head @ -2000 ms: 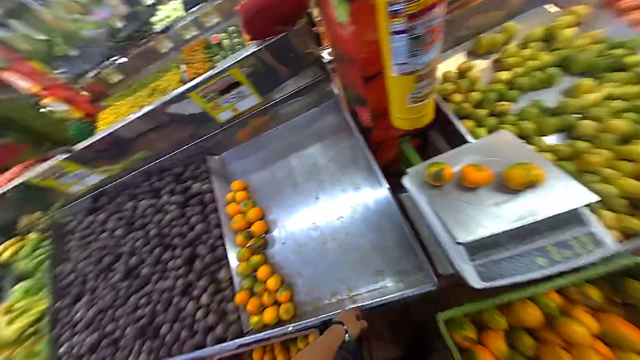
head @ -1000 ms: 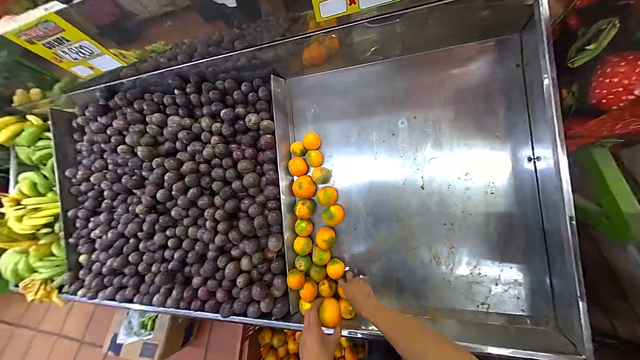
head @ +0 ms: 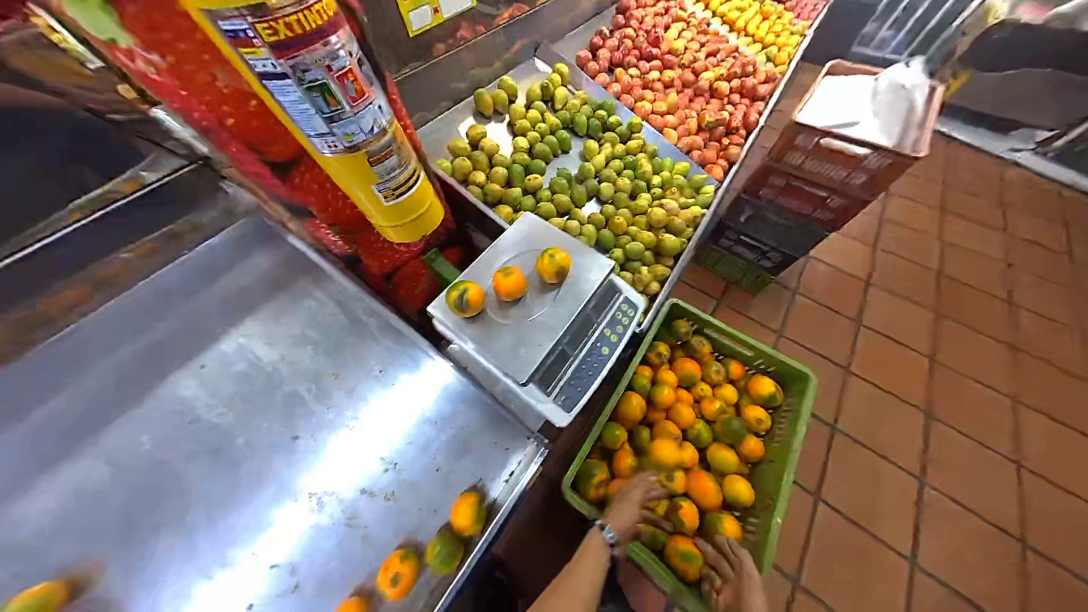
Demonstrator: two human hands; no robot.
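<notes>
A green plastic crate (head: 786, 459) stands on the floor at the lower right, filled with orange-and-green round fruits (head: 703, 489). My left hand (head: 636, 508), with a band on its wrist, reaches over the crate's near left part, fingers spread against the fruits. Close by, my right hand (head: 733, 574) is at the near edge, its fingers apart beside an orange fruit (head: 682, 558). Neither hand shows a clear grip. The metal display tray (head: 255, 408) at the left carries several similar fruits (head: 399, 574) along its near side.
A digital scale (head: 544, 314) bearing three orange fruits stands between tray and crate. Behind it are bins of green fruits (head: 595, 178) and reddish fruits (head: 680, 76). A yellow fire-extinguisher-like cylinder (head: 340, 127) rises at the upper left. Stacked crates (head: 816, 178) stand on the tiled floor (head: 918, 357).
The view has swung right from the tray. Both hands, at the row of fruits in the tray one second ago, are now at the green crate.
</notes>
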